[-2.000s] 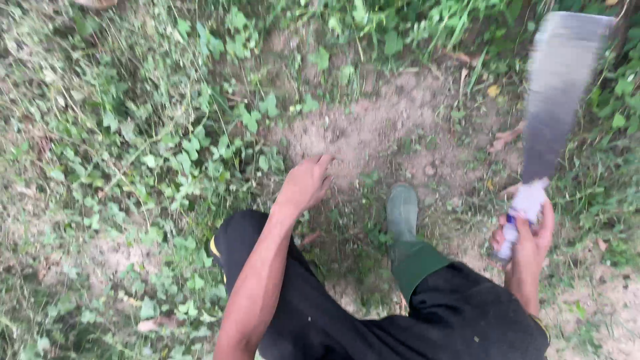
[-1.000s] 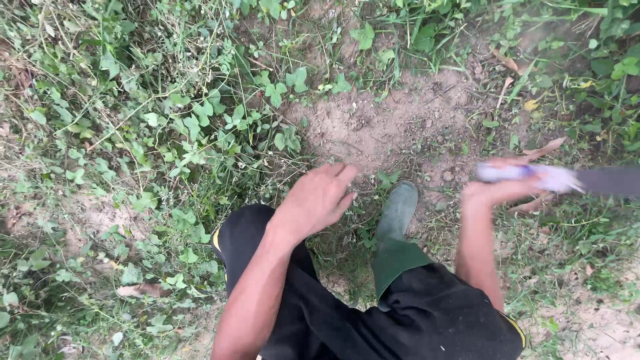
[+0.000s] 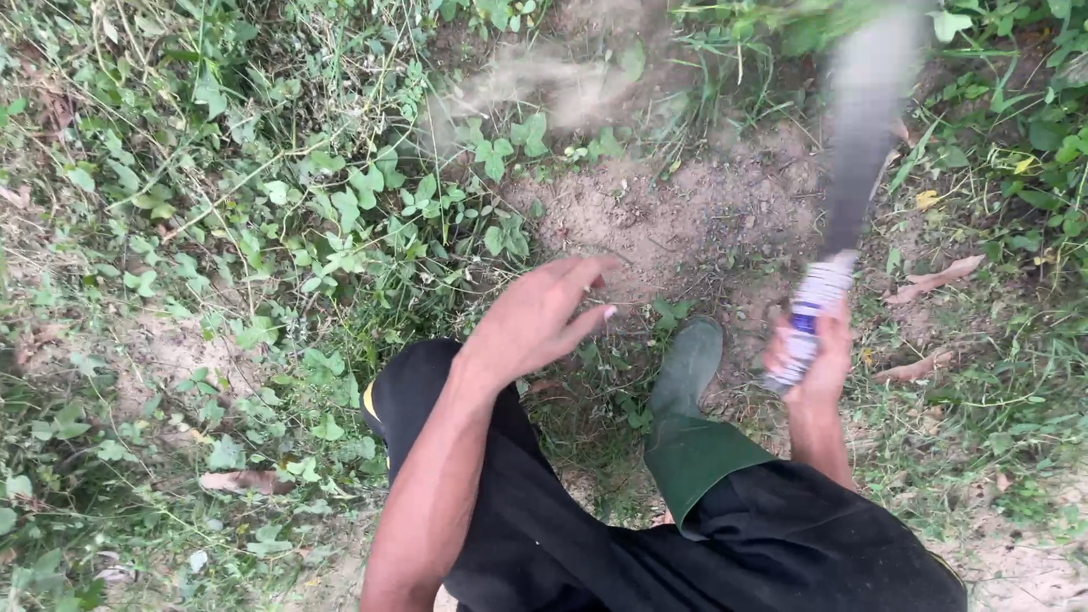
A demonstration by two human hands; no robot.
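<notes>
My right hand [image 3: 820, 348] is closed round the wrapped, pale handle of a machete [image 3: 863, 127], whose broad blade points up and away and is blurred by motion. White wrapping with a blue patch covers the handle. My left hand [image 3: 544, 314] is empty, its fingers apart, held above the left edge of a patch of bare soil [image 3: 646, 212]. A blurred brownish streak, perhaps dust or loose dry plant matter, shows beyond the soil patch.
Low green vines and weeds [image 3: 340, 195] cover the ground at left and along the far side. A green rubber boot [image 3: 688, 365] stands at the near edge of the soil. Dry leaves [image 3: 935, 280] lie at right. My knees in black trousers [image 3: 527, 527] are close below.
The machete pointed up, then swung out to the right a second ago, and now points up again in my right hand. My left hand stays near the soil patch.
</notes>
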